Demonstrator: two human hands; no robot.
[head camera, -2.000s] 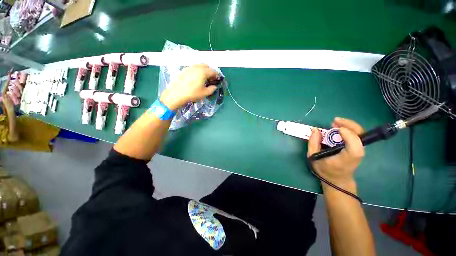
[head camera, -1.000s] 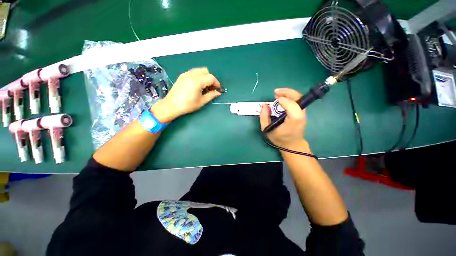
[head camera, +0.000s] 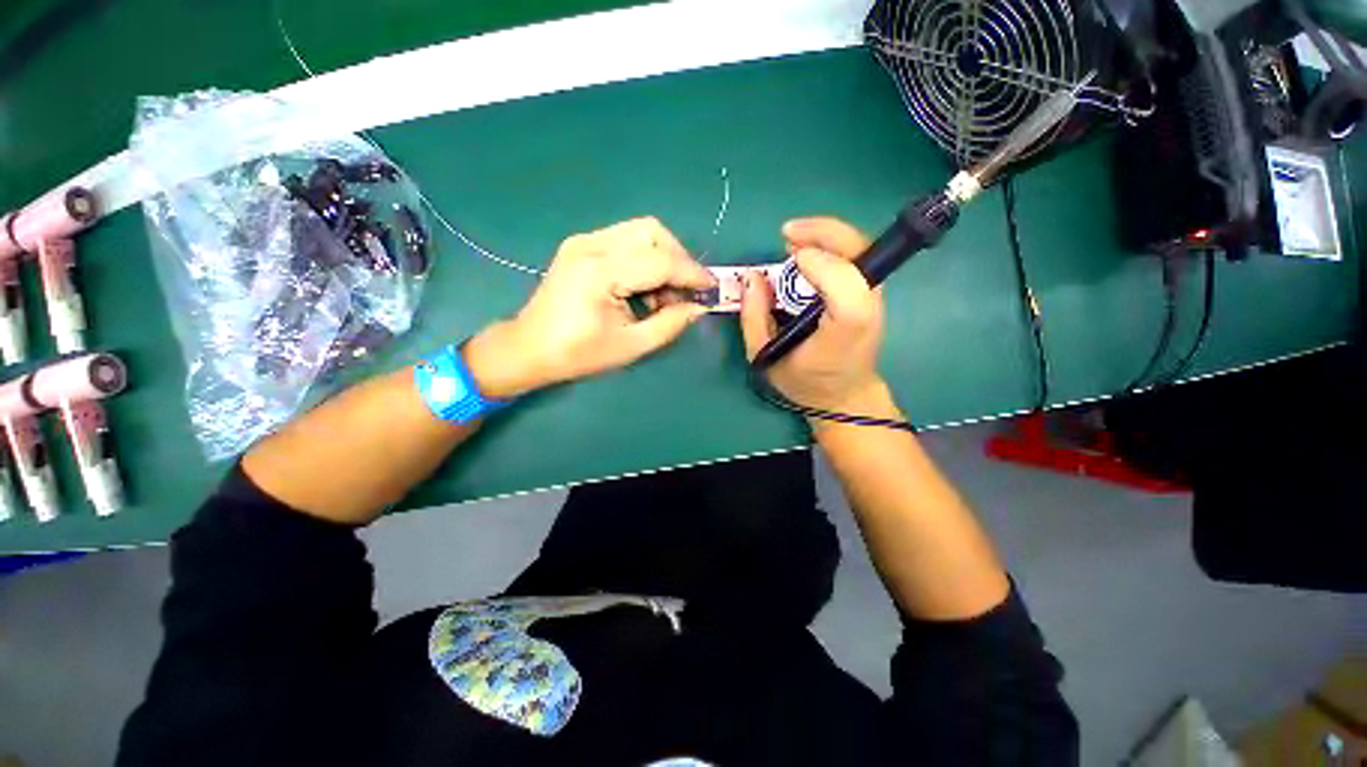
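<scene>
My right hand holds a pink hair dryer body by its round ringed end, with the soldering iron tucked in the same hand, its tip pointing up and right. My left hand pinches at the body's handle end and partly covers it. A small dark piece shows at its fingertips, mostly hidden. The solder wire runs from the upper left to my left hand.
A clear bag of black parts lies left of my hands. Rows of pink dryer bodies stand at far left. The fume fan and the black soldering station are at upper right. A white strip crosses the bench.
My left hand has moved from the bag of parts to the handle of the dryer body. My right hand keeps the body and iron. The view has shifted right.
</scene>
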